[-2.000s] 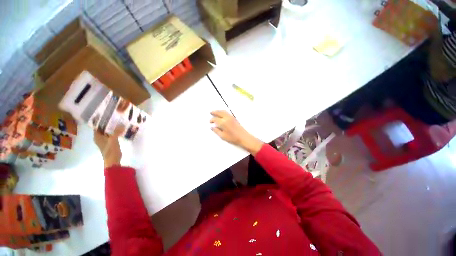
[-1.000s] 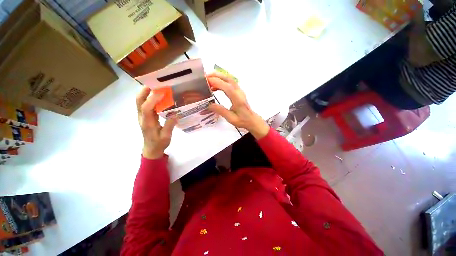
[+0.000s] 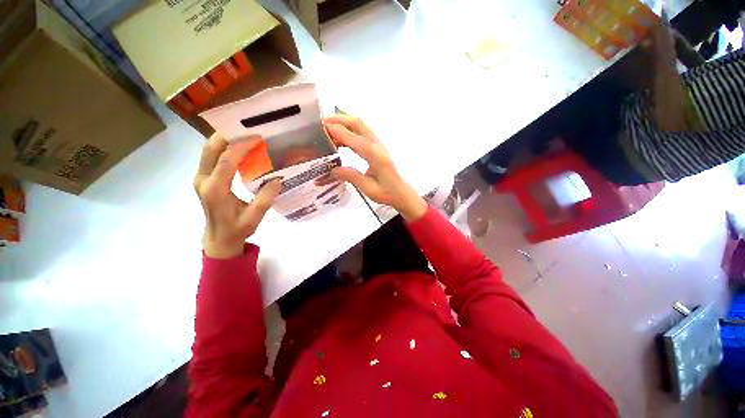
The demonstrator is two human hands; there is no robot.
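A retail box (image 3: 306,189) stands upright on the white table (image 3: 196,253) in front of me, its top open. Its white top flap with a dark slot is raised on the far side, and an orange side flap shows at the left. My left hand (image 3: 231,194) grips the left side of the box, with the thumb on the near top edge. My right hand (image 3: 369,166) holds the right side, with the fingers at the far corner and the thumb near the front edge. The inside of the box is dark and unclear.
An open brown carton (image 3: 200,49) with a row of orange boxes is behind the box. Another carton (image 3: 69,106) is at far left. Retail boxes (image 3: 28,367) lie lower left. A sticky note (image 3: 488,52) is on the table. A person in striped sleeves is right, near a red stool (image 3: 531,200).
From two seconds ago, the box moved from the left to in front of me, its top was opened, and my right hand took hold too. Since one second ago, the hands have barely changed.
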